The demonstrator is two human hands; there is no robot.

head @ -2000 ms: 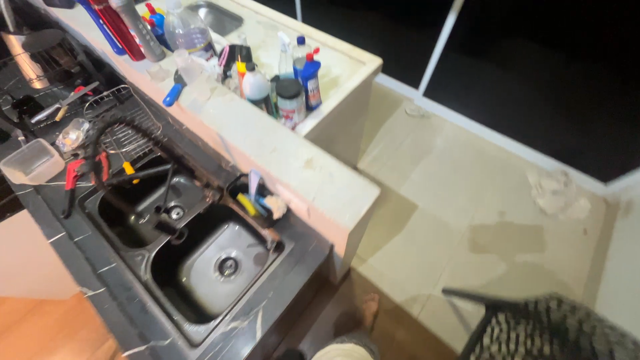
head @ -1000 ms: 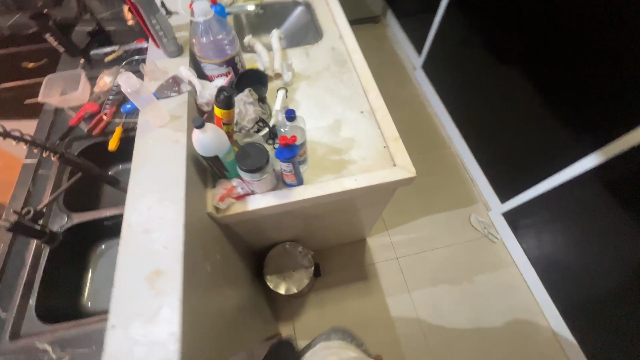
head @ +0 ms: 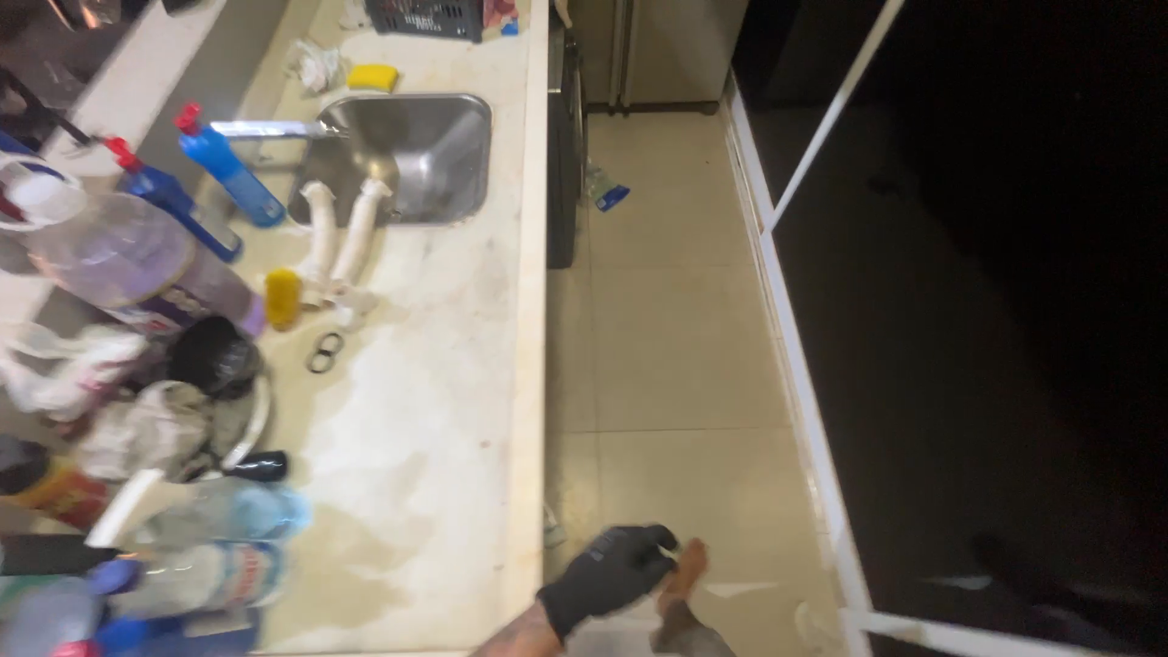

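My left hand, in a black glove, is low in the view, over the floor just right of the counter's edge. Its fingers look curled, and no held object can be made out; a small pale patch shows at the fingertips, too blurred to name. Close to its right is a bare brown shape; whether this is my right hand or a foot, I cannot tell. On the pale counter to the left are a steel sink, two whitish pipe-like pieces, a black double-ring item and a yellow sponge.
Blue bottles with red caps, a large clear jug of purple liquid, crumpled bags and more bottles crowd the counter's left side. Another yellow sponge lies behind the sink. A white-framed dark panel borders the tiled floor at right.
The view has swung from the black double sink to the pale counter with the steel sink. My gloved left hand has come into view at the bottom.
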